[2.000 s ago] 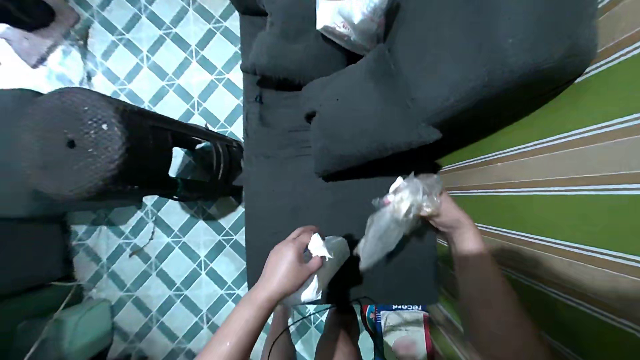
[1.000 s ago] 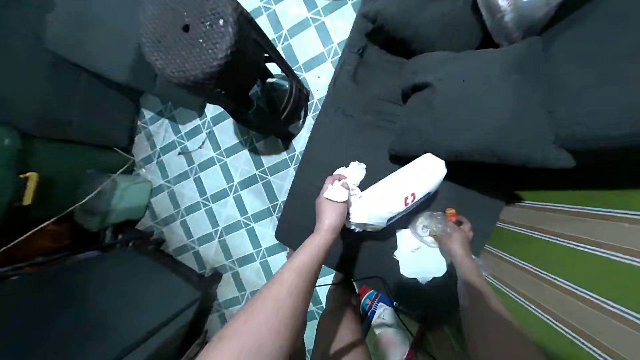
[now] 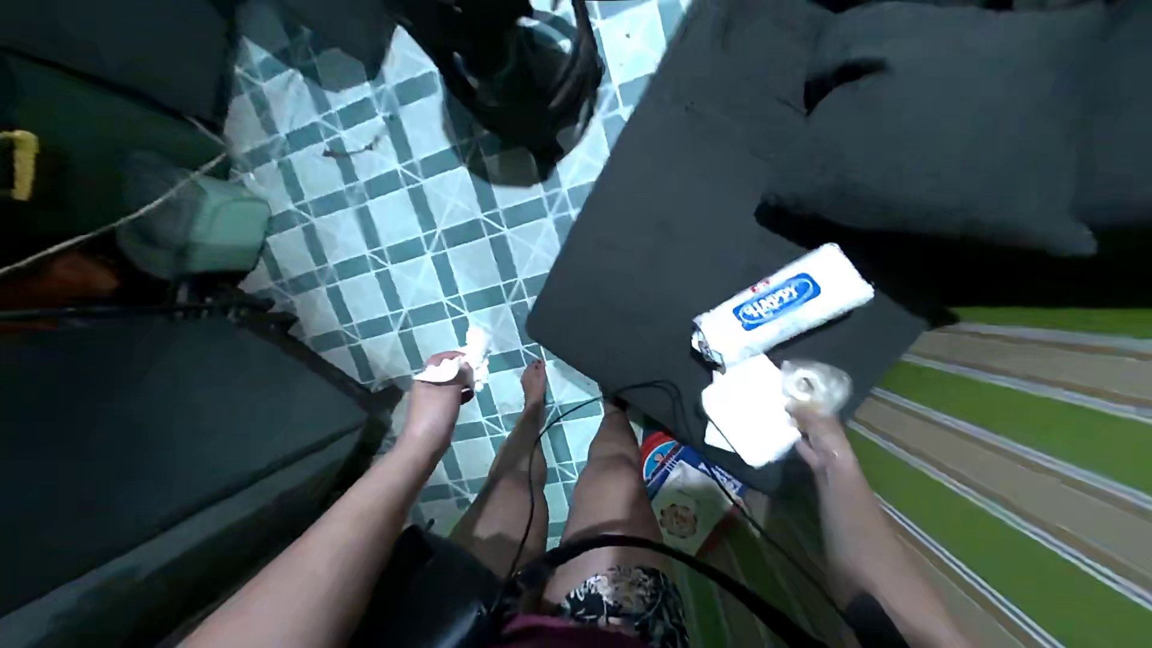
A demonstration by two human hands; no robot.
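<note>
My left hand (image 3: 436, 391) is over the tiled floor, closed around crumpled white tissue or thin plastic (image 3: 472, 355). At the right, my right hand (image 3: 821, 436) touches a small clear plastic item with a pale ring (image 3: 814, 385), perhaps a roll of tape or a wrapper; its fingers are partly hidden, so the grip is unclear. Just left of that item, a flat white sheet (image 3: 751, 409), maybe a napkin, lies on the dark sofa seat (image 3: 643, 225). Above the sheet rests a white plastic pack (image 3: 783, 304) with a blue oval logo, lying on its side.
Dark cushions (image 3: 936, 126) stand at the seat's back. A thin black cable (image 3: 648, 385) crosses the seat edge and my legs. A printed bag (image 3: 688, 490) is beside my knee. A black stool-like object (image 3: 531, 81) and a greenish container (image 3: 229, 225) are at the left.
My left hand has let go of the white pack and moved left over the floor with the crumpled white material. The pack now lies on the seat. The view has shifted.
</note>
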